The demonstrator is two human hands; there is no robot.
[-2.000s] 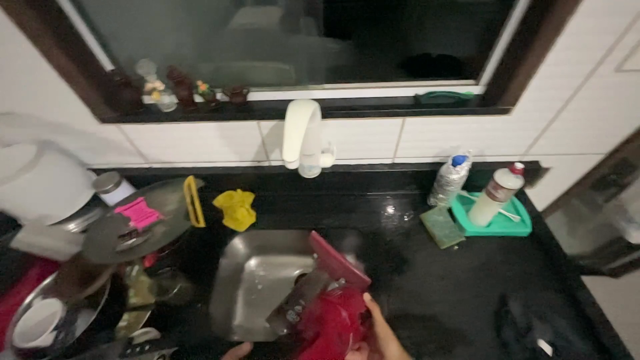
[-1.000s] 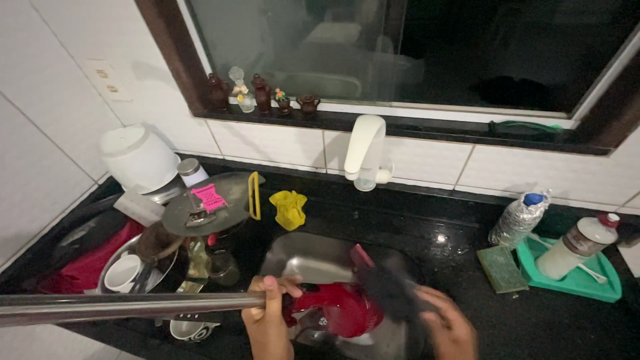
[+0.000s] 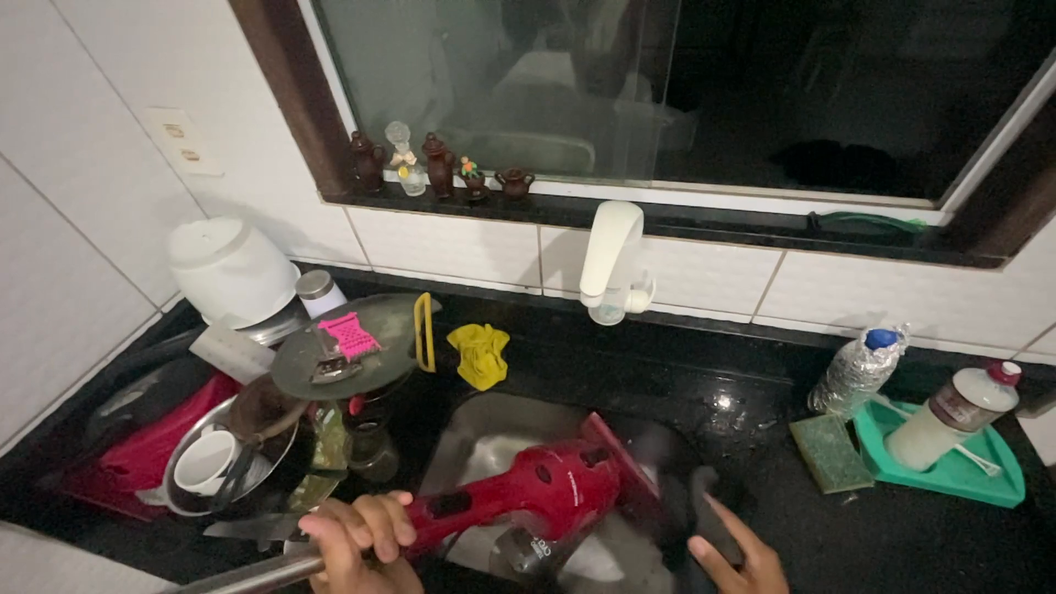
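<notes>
A red stick vacuum cleaner (image 3: 561, 487) lies slanted over the stainless steel sink (image 3: 487, 412), its metal tube running to the lower left. My left hand (image 3: 363, 536) is closed around the joint of the tube and the red handle. At the right of the sink, my right hand (image 3: 738, 549) has its fingers apart beside a dark, blurred part (image 3: 701, 511); whether it grips that part I cannot tell. Below the red body, a dark transparent container (image 3: 524, 553) bearing writing shows in the sink. The white faucet (image 3: 610, 264) stands behind.
Left of the sink are a pan lid (image 3: 388, 338), a yellow cloth (image 3: 480, 355), a metal bowl with a white cup (image 3: 206, 462) and a knife (image 3: 247, 526). To the right are a sponge (image 3: 832, 454), a foil-wrapped bottle (image 3: 854, 371) and a green tray (image 3: 990, 487) holding a detergent bottle (image 3: 949, 417).
The metal tube has come into view since the oldest frame. Since one second ago, the red body has tilted up to the right, and a dark part has moved away from it toward my right hand.
</notes>
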